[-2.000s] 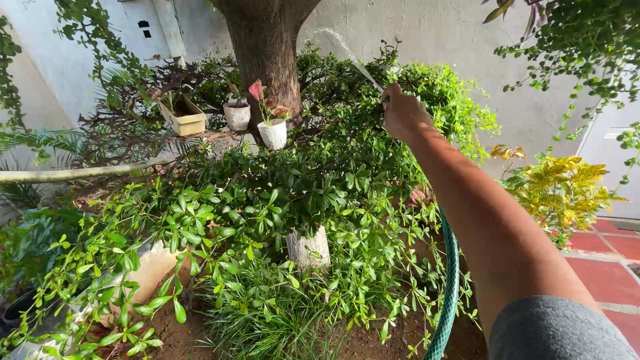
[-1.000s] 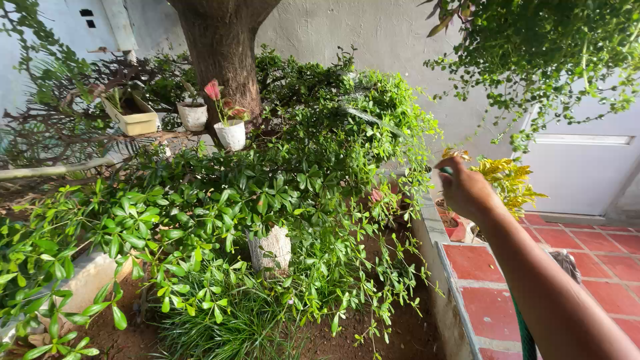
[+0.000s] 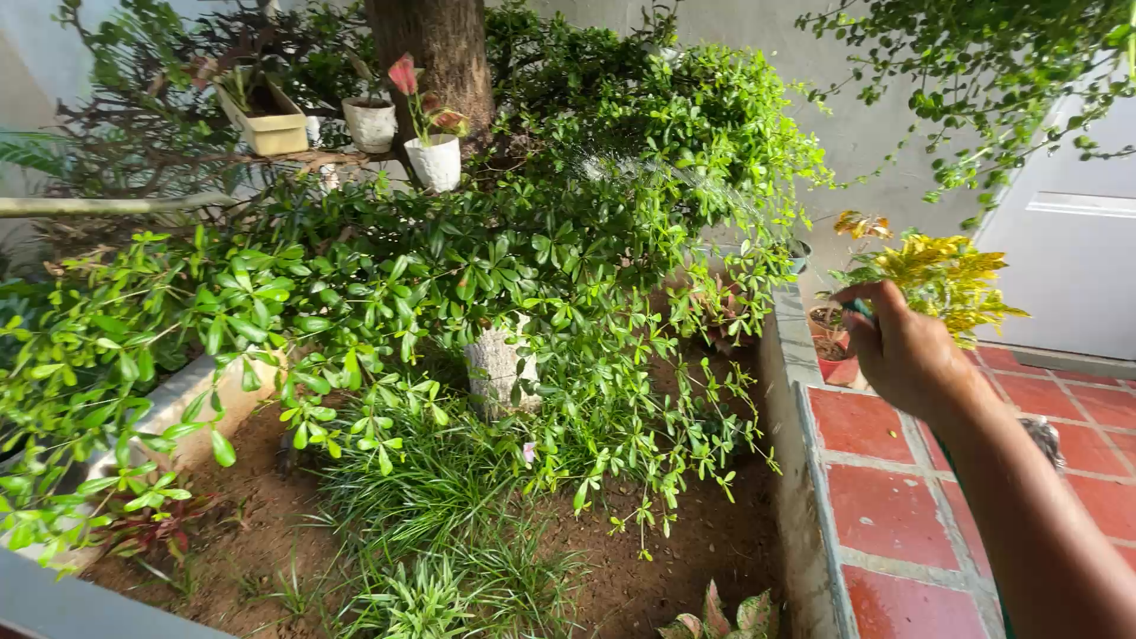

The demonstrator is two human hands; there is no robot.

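Note:
My right hand (image 3: 914, 351) is closed around the end of a green garden hose (image 3: 859, 308), at the right, above the red tiles. Most of the hose is hidden behind my forearm. A spray of water (image 3: 652, 169) arcs left from the hose end onto the leafy shrub (image 3: 532, 240). Behind the shrub rises a tree trunk (image 3: 444, 67). Near it stand a white pot with a pink-leaved plant (image 3: 435, 162), a second whitish pot (image 3: 370, 124) and a cream rectangular planter (image 3: 271, 129). My left hand is out of view.
A low concrete wall (image 3: 794, 426) separates the soil bed (image 3: 657, 524) from the red tiled floor (image 3: 887, 515). Potted plants with yellow leaves (image 3: 945, 275) stand by the white door (image 3: 1065, 266). A rough pale stump (image 3: 503, 368) and grass tufts (image 3: 426, 488) are in the bed.
My right hand has moved right and lower, from before the shrub to over the tiled side. The water now falls on the shrub's middle and right part. The view has shifted.

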